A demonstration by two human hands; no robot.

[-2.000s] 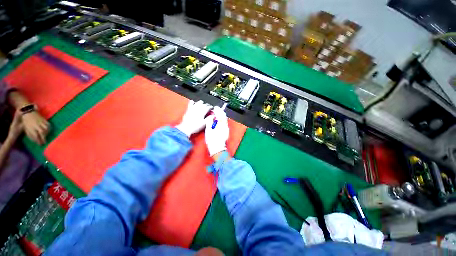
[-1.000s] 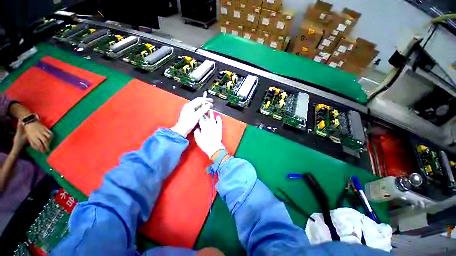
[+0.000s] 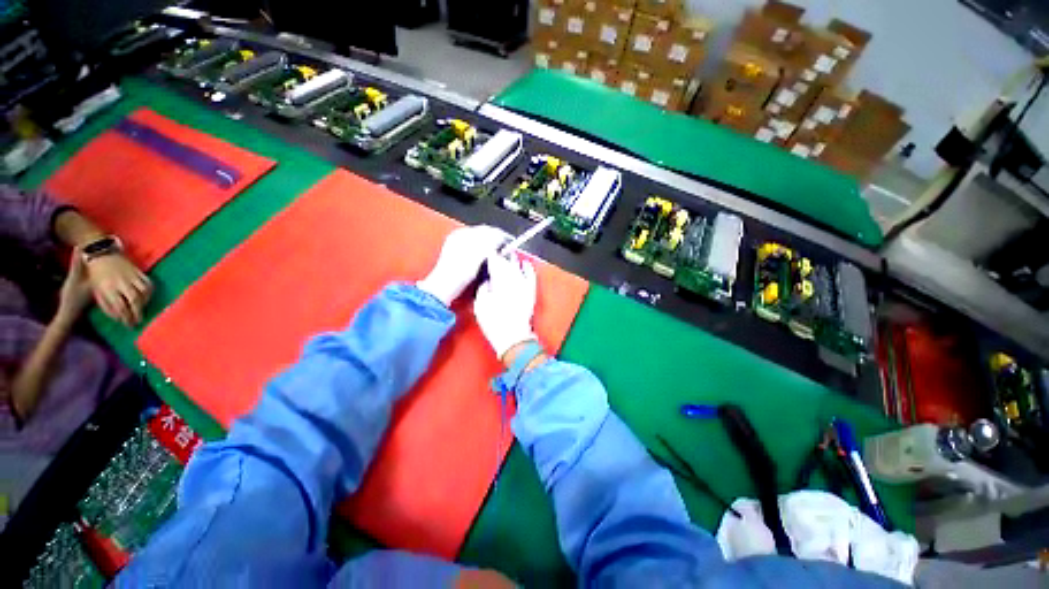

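Both my hands wear white gloves and meet above the far edge of the red bench mat (image 3: 311, 276). A thin white marker pen (image 3: 530, 235) sticks out from between their fingertips, pointing up and right towards the conveyor. My left hand (image 3: 464, 262) has its fingers closed at the pen's near end. My right hand (image 3: 506, 304) is just below and right, its fingertips at the same end. The fingers hide that end, and no blue cap shows. A blue band circles my right wrist.
Power supply boards (image 3: 466, 158) stand in a row on the dark conveyor belt (image 3: 403, 182). At the right lie a black-handled tool (image 3: 753, 460), white cloth (image 3: 817, 532), blue pen (image 3: 857, 472) and bottle (image 3: 909, 452). Circuit boards (image 3: 109, 506) lie lower left. Another person's hand (image 3: 117, 284) rests left.
The pen now points up and right, after standing nearly upright at my left fingertips a second ago. The blue part seen at my right hand earlier is out of sight. The view has shifted slightly.
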